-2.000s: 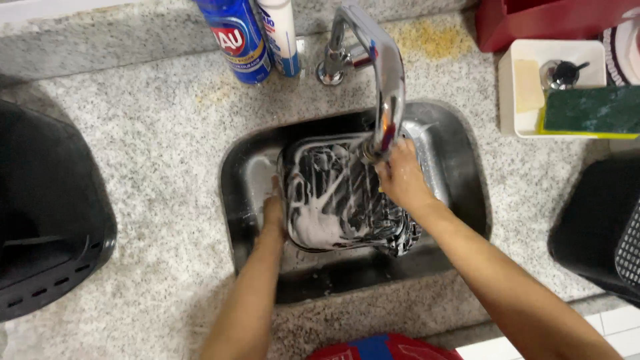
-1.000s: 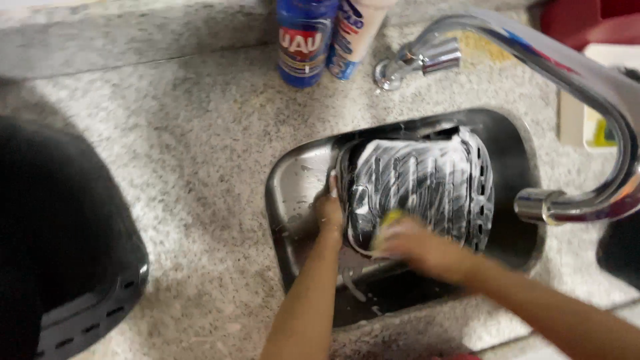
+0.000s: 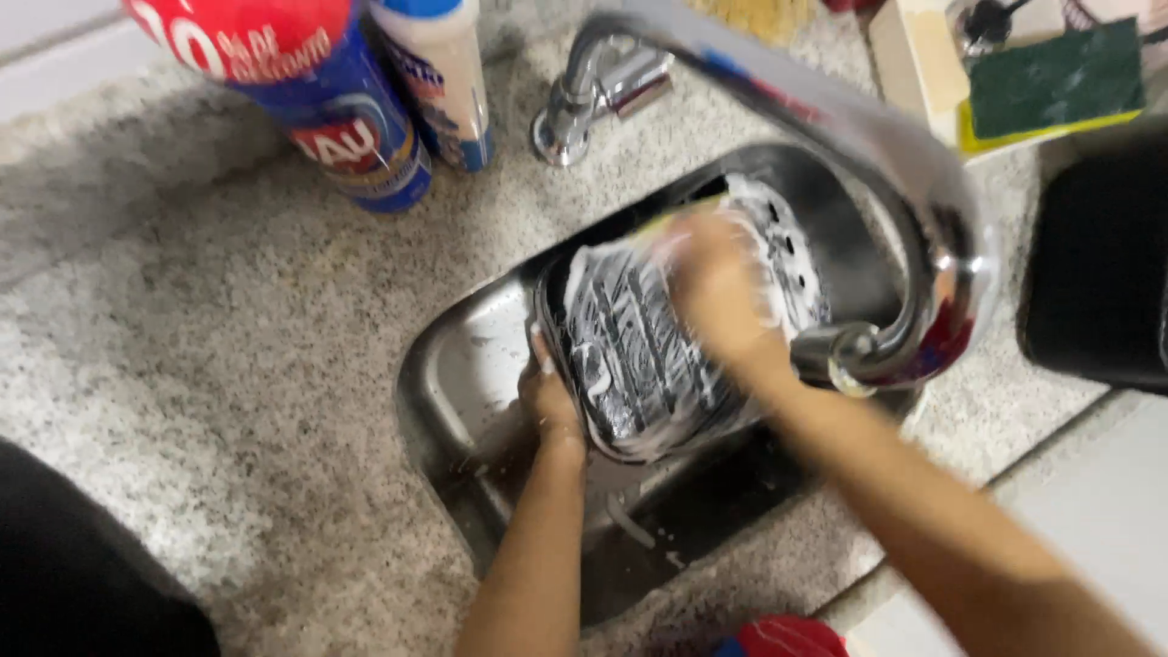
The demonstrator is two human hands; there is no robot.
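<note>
A black ridged tray, coated in white suds, is held tilted inside the stainless steel sink. My left hand grips its left edge. My right hand, blurred, presses on the upper middle of the ridged face; a bit of yellow, seemingly a sponge, shows at its fingers. The chrome faucet arches over the sink, its spout end beside my right wrist. No water stream is visible from it.
Behind the sink stand a blue bottle and a white bottle. At the upper right, a green and yellow sponge rests on a white container. Black containers lie at left and right.
My right hand has moved from the tray's lower part up to its upper middle. My left hand stays on the left edge. The suds cover more of the tray than two seconds ago. The view has shifted and turned.
</note>
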